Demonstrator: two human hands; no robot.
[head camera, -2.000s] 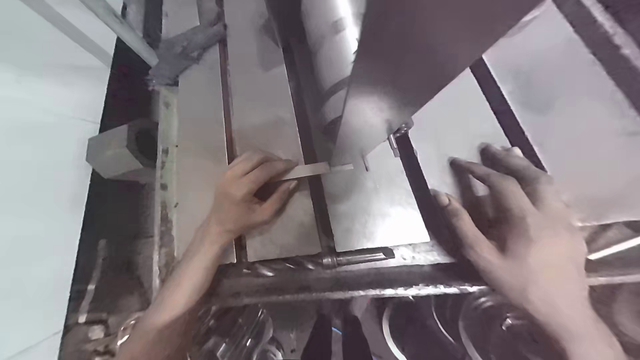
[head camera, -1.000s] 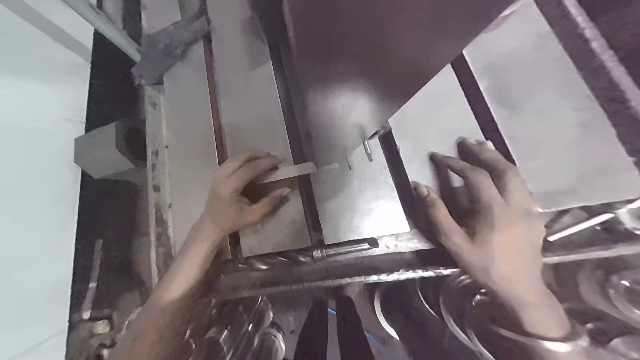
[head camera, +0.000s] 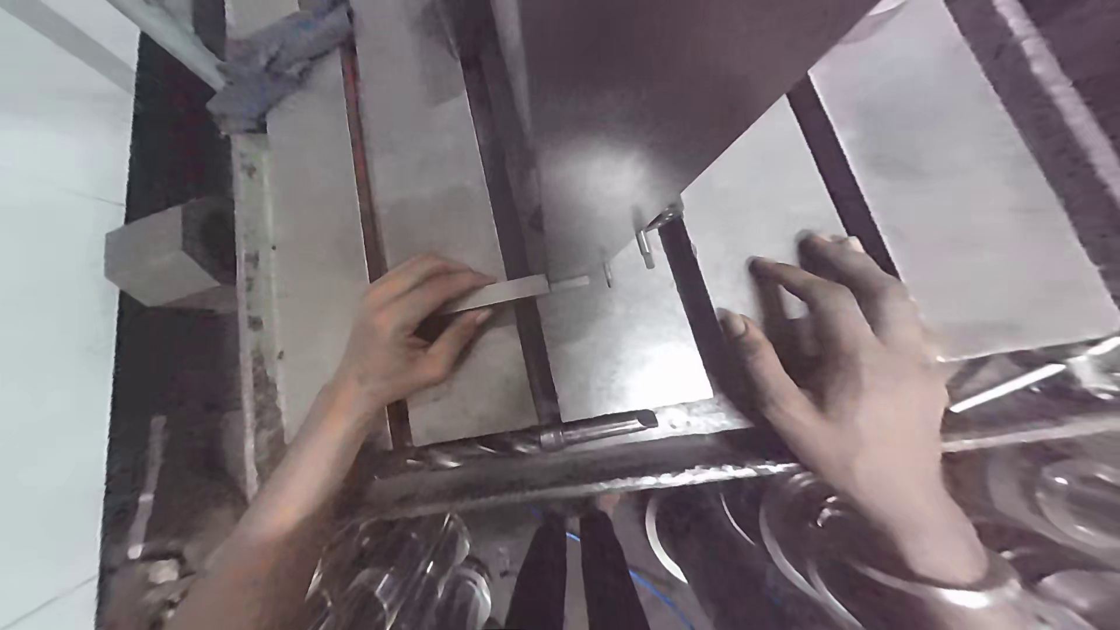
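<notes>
My left hand (head camera: 416, 328) grips a flat, narrow metal bar (head camera: 503, 293) between fingers and thumb; the bar points right toward the lower edge of a large smooth metal part (head camera: 647, 96). A small bent metal pin (head camera: 646, 248) sticks out at that part's edge. My right hand (head camera: 840, 341) is spread over the slotted metal machine table (head camera: 757, 201), fingers apart, holding nothing; whether its fingertips touch the surface is not clear. A taper-shank twist drill (head camera: 542, 439) lies along the table's front edge, between the two hands.
A grey rag (head camera: 276, 66) lies at the table's far left corner. A block-shaped metal part (head camera: 175, 254) stands beyond the left edge. Dark T-slots run between the table's plates. Round shiny metal pieces (head camera: 394, 573) sit below the front edge, with more at the lower right.
</notes>
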